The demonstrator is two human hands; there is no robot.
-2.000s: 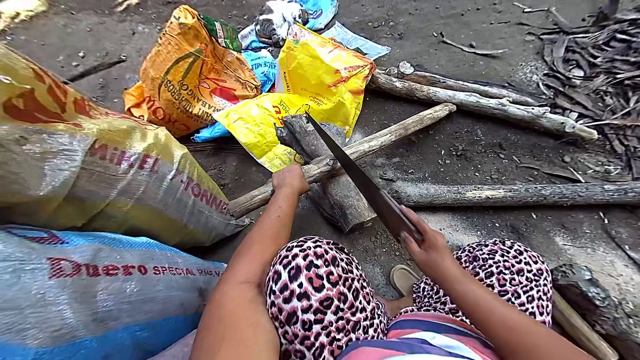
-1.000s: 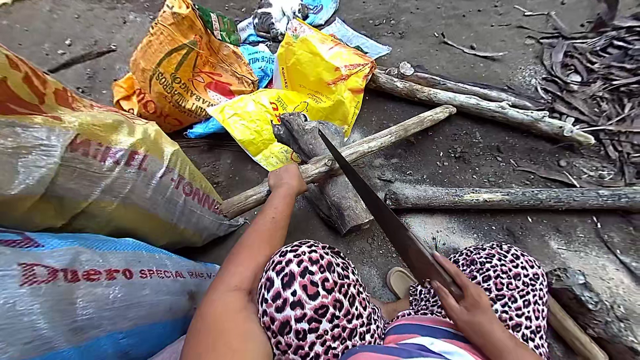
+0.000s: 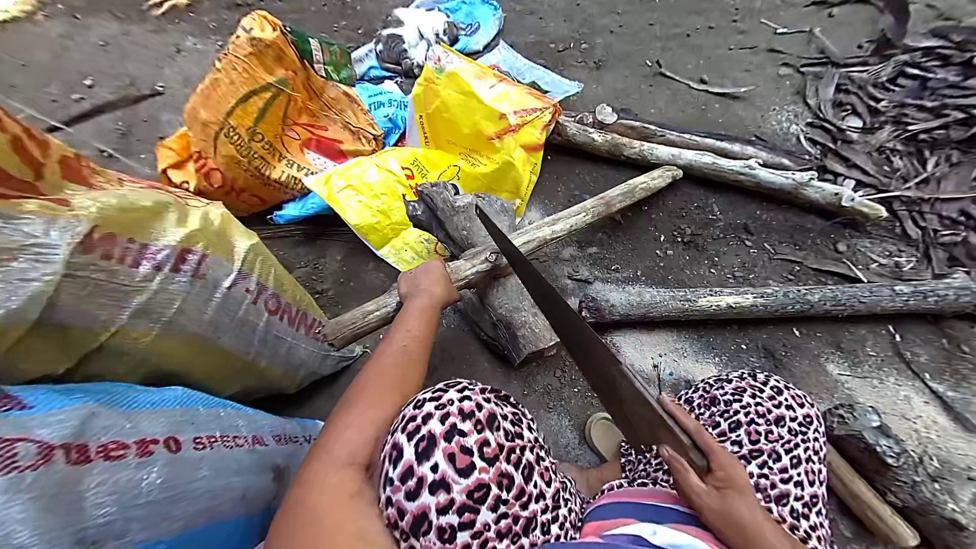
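Observation:
A peeled wooden branch [image 3: 595,210] lies slantwise across a short wood block [image 3: 507,305]. My left hand [image 3: 428,286] grips the branch just left of the block. In my right hand [image 3: 705,465] is a handsaw [image 3: 587,351], held at its near end; the handle is mostly hidden by my fingers. The blade points up and to the left, and its narrow tip shows over the block close to the branch. Whether the blade touches the wood, I cannot tell.
Woven sacks [image 3: 152,290] stand at the left. Beyond the block lie a yellow bag [image 3: 480,114] and an orange sack [image 3: 267,122]. More branches [image 3: 778,301] rest on the dirt at the right, near dry leaves [image 3: 862,137]. A log [image 3: 877,450] lies beside my right knee.
My right hand has drawn the saw back toward my body and down, between my knees. My left hand stays on the branch, which has not plainly moved.

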